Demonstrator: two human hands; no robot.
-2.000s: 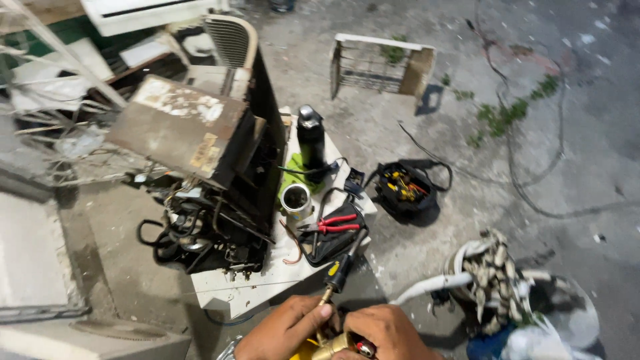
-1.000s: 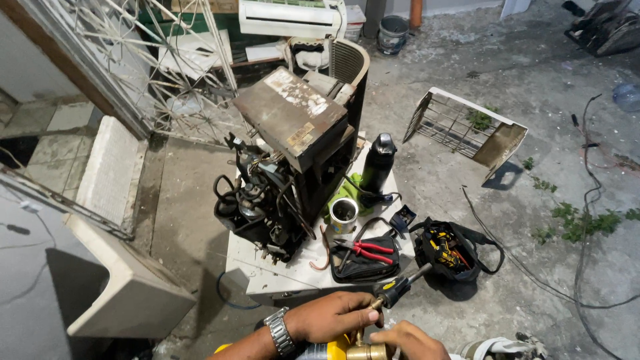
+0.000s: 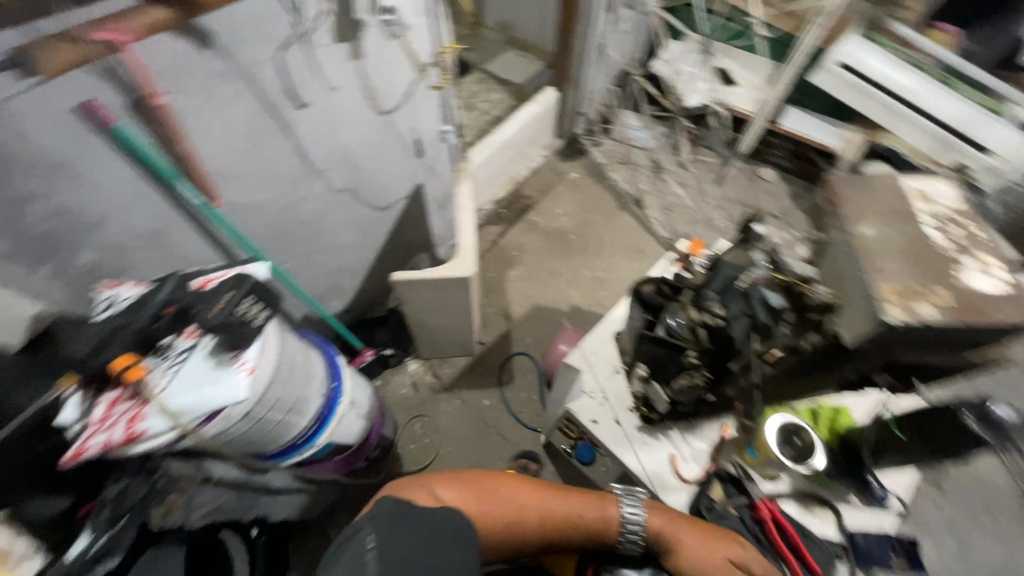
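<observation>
My left hand (image 3: 712,550) is at the bottom edge, palm down, with a metal watch (image 3: 630,518) on its wrist. The fingers are cut off by the frame, so what it holds is hidden. Close to its right lie pliers with red handles (image 3: 780,532) on a black pouch (image 3: 720,500). Beyond them a metal mug (image 3: 794,442) stands near a green cloth (image 3: 828,418), with a bent copper tube (image 3: 690,472) to its left. My right hand is out of view.
A dirty machine with exposed parts (image 3: 696,336) and a rusty metal housing (image 3: 912,248) occupies the white work surface (image 3: 592,380). Stacked buckets (image 3: 296,400) bearing bags stand at left, beside a green pole (image 3: 232,228) leaning on the wall. A blue hose (image 3: 502,388) curves over the floor.
The view has swung far to the left. My right hand and the brass piece at my hands, visible one second ago, are out of the frame.
</observation>
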